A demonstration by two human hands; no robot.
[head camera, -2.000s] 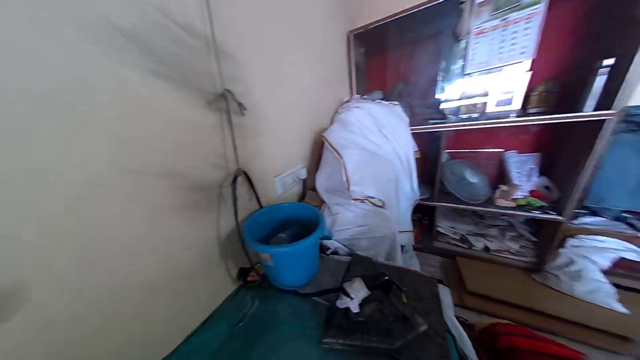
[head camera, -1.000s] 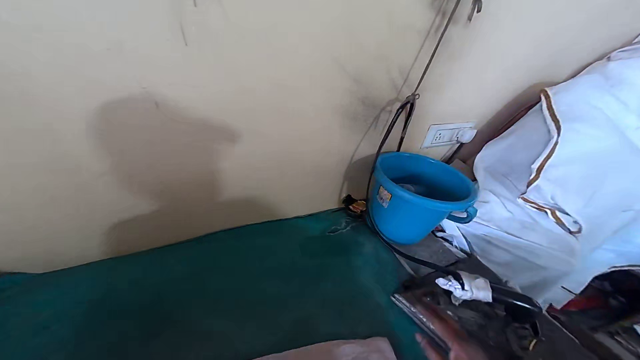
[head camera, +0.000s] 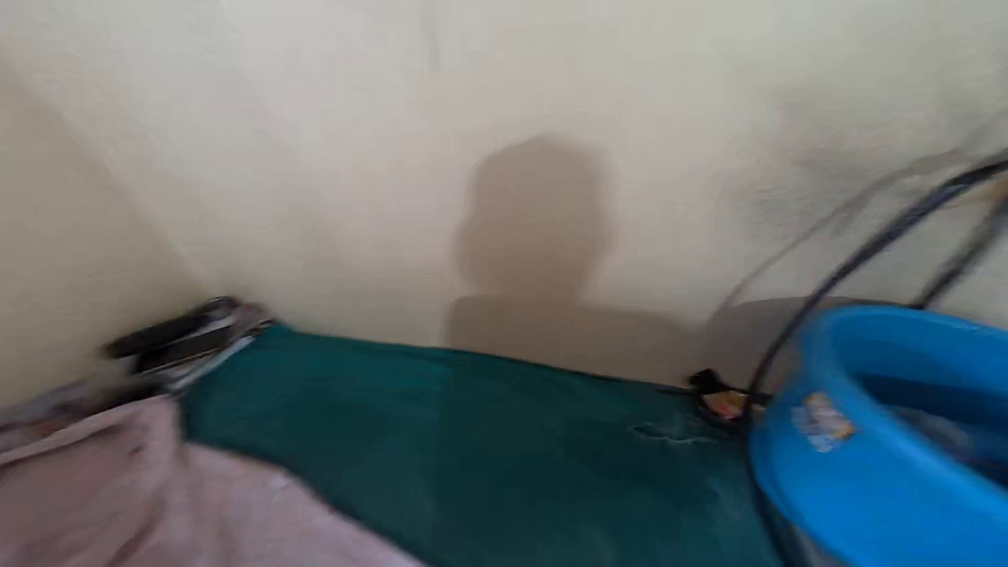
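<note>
Neither my left hand nor my right hand shows in the head view. A blue plastic bucket (head camera: 803,472) with a torn sticker stands at the right edge, and something unclear lies inside it. Black cables (head camera: 874,236) run down the wall and pass beside the bucket. A dark green cover (head camera: 472,449) lies over the surface along the wall. At the lower left a pale pink cloth (head camera: 142,488) lies crumpled over part of the green cover.
Blurred dark and pale items (head camera: 189,339) are piled in the left corner by the wall. A small dark object with an orange part (head camera: 720,402) sits between the wall and the bucket. The plain wall (head camera: 354,173) bounds the far side.
The view has swung left and the bucket looks closer. A hand at the lower edge one second ago, by the black items, is out of view now.
</note>
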